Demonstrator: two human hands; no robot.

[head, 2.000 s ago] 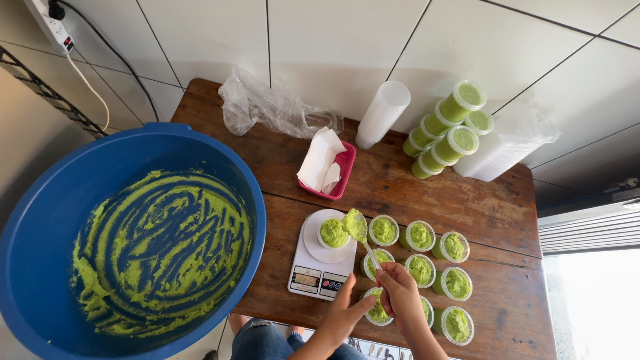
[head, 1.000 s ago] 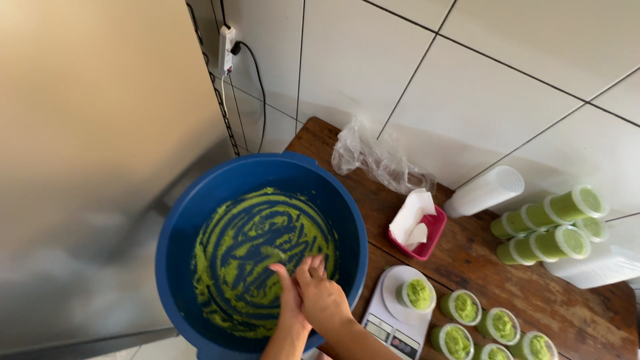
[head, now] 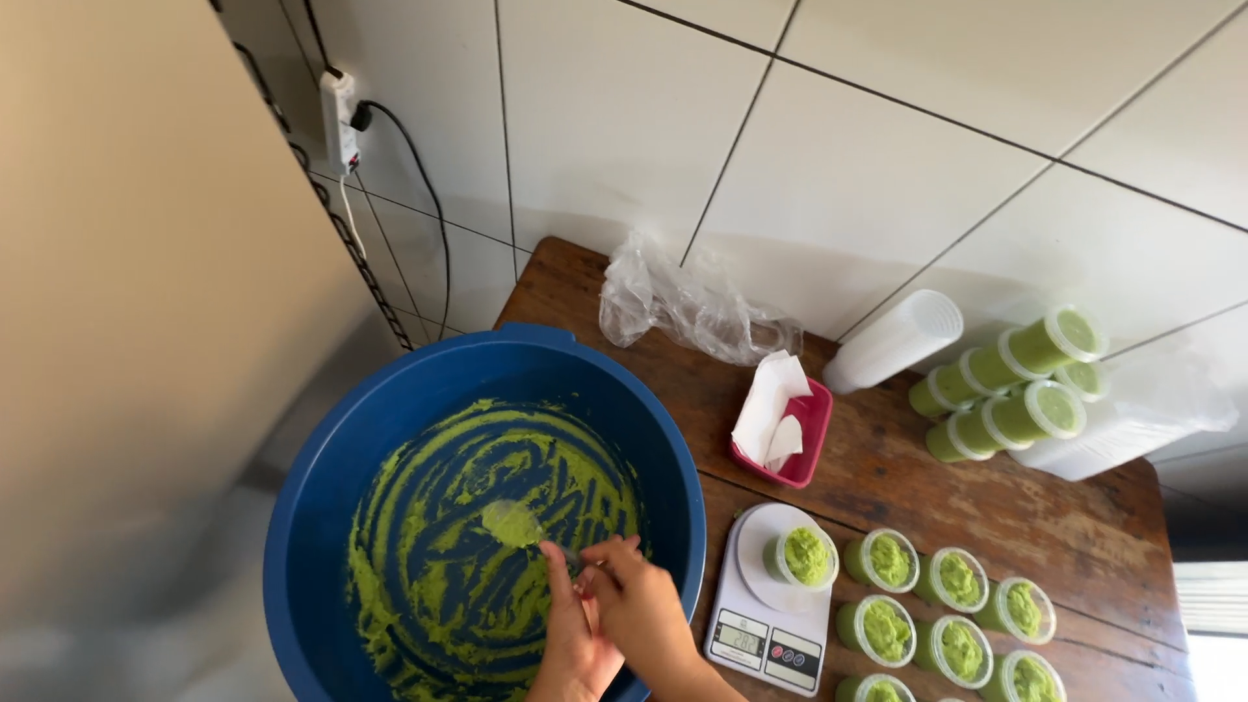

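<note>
Over the large blue plastic basin (head: 292,526), my right hand (head: 643,609) grips the handle of a spoon (head: 512,524) with green paste on its bowl. My left hand (head: 575,634) is close against the right, its thumb beside the spoon; its other fingers are partly hidden. Green paste (head: 439,585) is smeared across the basin's bottom. To the right, a white digital kitchen scale (head: 726,595) carries an open clear plastic cup filled with green paste (head: 804,556). Several more filled open cups (head: 887,561) stand in rows beside the scale.
On the wooden table (head: 877,497) are a pink plastic tray (head: 814,429) with white paper, a crumpled clear plastic bag (head: 682,307), a stack of empty cups (head: 897,341) and stacks of closed filled cups (head: 1014,356). A power strip (head: 339,122) hangs on the tiled wall.
Both hands have moved left from the cups by the scale to over the basin, the spoon going with them. The view has swung left.
</note>
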